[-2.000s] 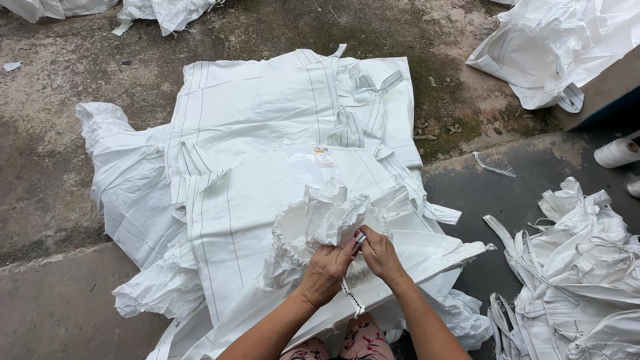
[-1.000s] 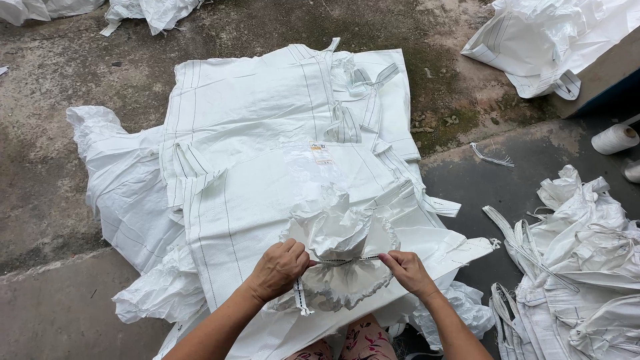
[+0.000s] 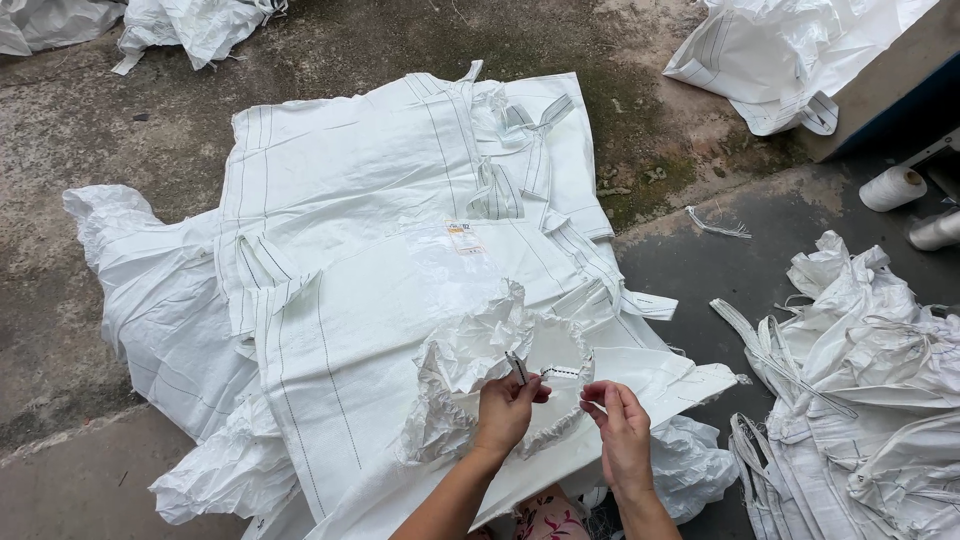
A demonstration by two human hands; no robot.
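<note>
A large white woven bulk bag (image 3: 360, 300) with dark stitch lines lies folded in front of me, over my lap at its near edge. Its gathered round spout (image 3: 457, 360) opens upward near my hands. My left hand (image 3: 510, 405) pinches a short white tie strap (image 3: 517, 367) with black dashes at the spout. Just right of it, my right hand (image 3: 619, 420) has its thumb and fingertips close together at the spout's ruffled rim; whether it grips the rim cannot be told. A clear pouch with a printed label (image 3: 466, 238) lies on the bag above the spout.
More white bags are heaped at the right (image 3: 840, 390), with others at the top right (image 3: 757, 60) and top left (image 3: 195, 26). A thread cone (image 3: 892, 187) stands at the right edge. Loose threads (image 3: 718, 225) lie on the grey floor.
My hands, stretched apart with the strap between them a second ago, are now closer together. The left hand has moved right and holds the strap's end upward.
</note>
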